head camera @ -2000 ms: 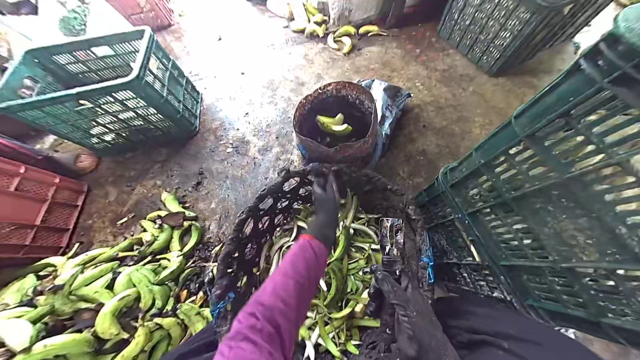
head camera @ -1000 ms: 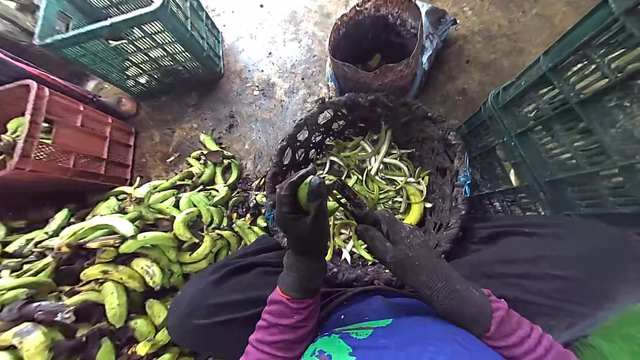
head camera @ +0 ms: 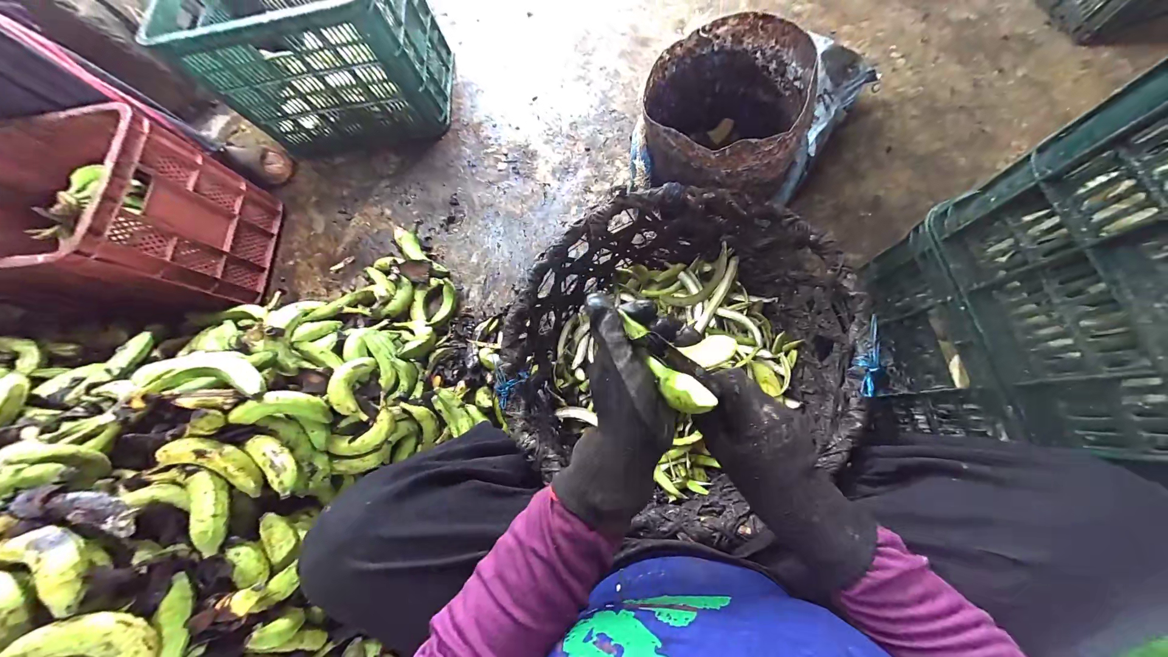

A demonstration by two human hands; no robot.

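Note:
My left hand (head camera: 625, 401), in a dark glove, grips a green banana (head camera: 683, 387) over the basket. Beside it my gloved right hand (head camera: 762, 438) is closed around a knife, whose dark blade (head camera: 671, 351) lies against the banana; the handle is hidden in the glove. Below both hands, green and pale peel strips (head camera: 716, 297) fill the middle of a dark woven basket (head camera: 826, 319), which rests between my legs. A pale, peeled-looking piece (head camera: 710, 351) shows just beyond the blade.
Many green bananas (head camera: 208, 456) are heaped on the floor at left. A red crate (head camera: 196, 228) and a green crate (head camera: 365, 73) stand behind them. A rusty metal container (head camera: 730, 160) stands beyond the basket. Large green crates (head camera: 1049, 292) rise close at right.
Two seconds ago one arm reached forward over the basket; since one second ago both hands are together above it. The yellow-green pieces seen in the rusty container two seconds ago no longer show. The view has shifted.

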